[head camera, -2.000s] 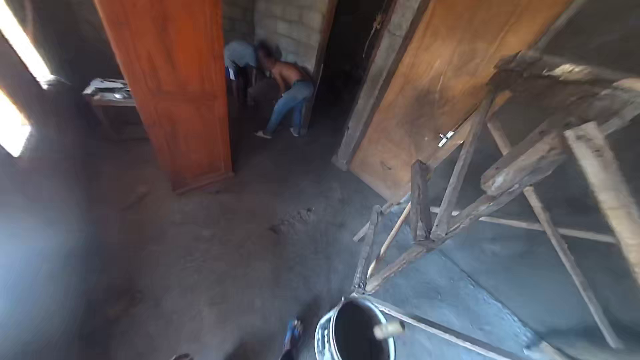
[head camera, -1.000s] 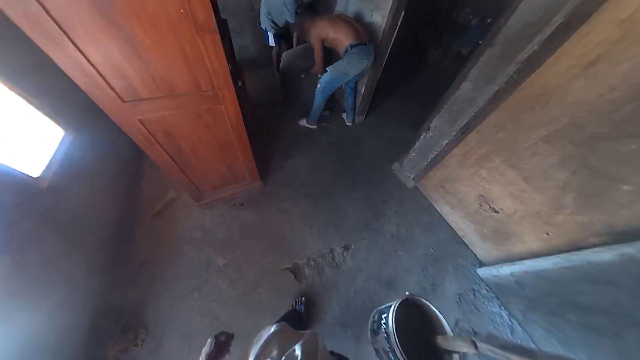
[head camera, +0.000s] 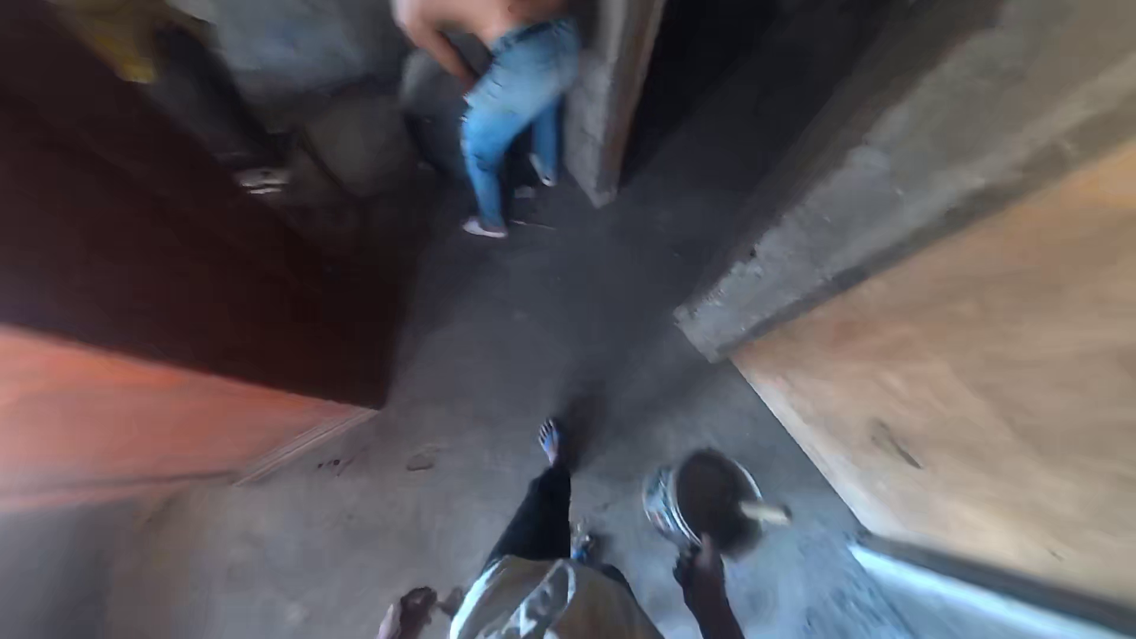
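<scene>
My right hand (head camera: 699, 568) is closed at the near rim of a bucket (head camera: 661, 506), which hangs beside my right leg. Inside the bucket is a dark grey material, and a pale wooden handle (head camera: 765, 512) sticks out over its right side. My left hand (head camera: 415, 612) is low in the view, left of my light-coloured shirt; its fingers are blurred, and whether it holds anything cannot be told.
A reddish wooden wardrobe or panel (head camera: 133, 408) stands at the left. On the right are a concrete door edge (head camera: 799, 257) and a plywood sheet (head camera: 958, 382). Ahead, a person in jeans (head camera: 510, 106) bends by a doorway post (head camera: 608, 106). Someone else is partly visible at upper left.
The view has moved forward, past the wooden frame seen at first, toward the people and the doorway. The bucket has travelled along at my right side.
</scene>
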